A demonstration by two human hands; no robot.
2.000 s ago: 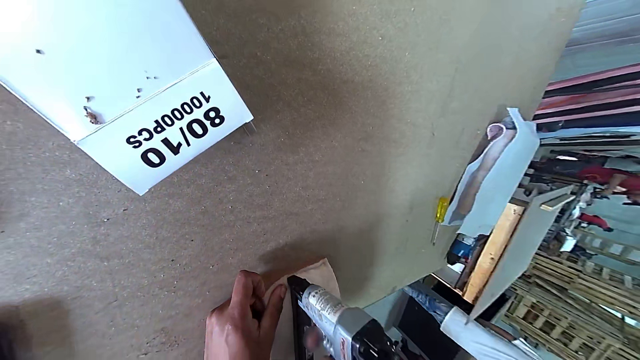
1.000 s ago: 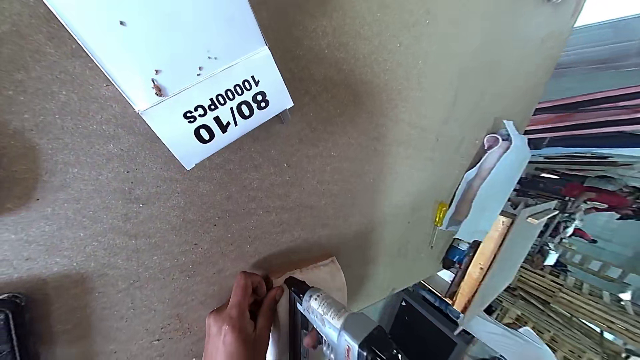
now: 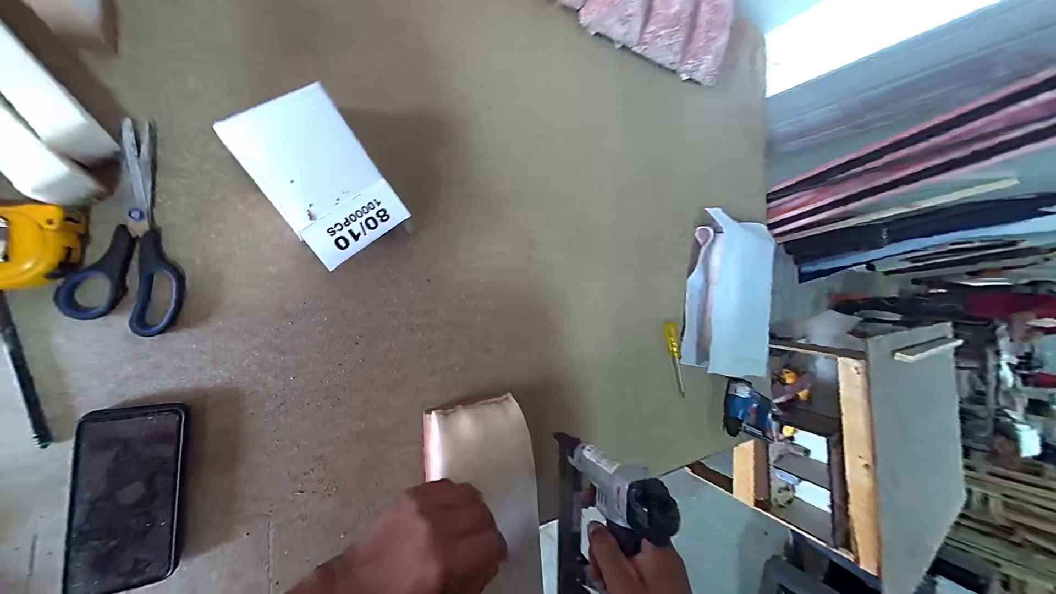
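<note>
My left hand [image 3: 441, 536], slightly blurred, lies with curled fingers on a pale covered strip [image 3: 487, 445] whose rounded end points up the table; whether the fingers pinch it cannot be told. My right hand [image 3: 635, 565] grips a pneumatic staple gun [image 3: 623, 495] just right of the strip, its nose apart from the strip's end. A white staple box [image 3: 301, 161] bearing print stands above on the brown table. Scissors with dark blue handles [image 3: 136, 239] lie at the left with blades slightly parted, beside a yellow tape measure [image 3: 41, 246].
A black smartphone [image 3: 125, 499] lies at lower left, near a dark rod [image 3: 23, 371]. White foam pieces [image 3: 49, 124] are at upper left. A yellow-handled screwdriver [image 3: 673, 355] and a folded pale cloth piece [image 3: 738, 297] lie by the right edge. Beyond it stands a wooden frame [image 3: 858, 462].
The staple gun has come away from the strip's end to its right. My left hand has moved down along the strip. The view has shifted and takes in more of the table.
</note>
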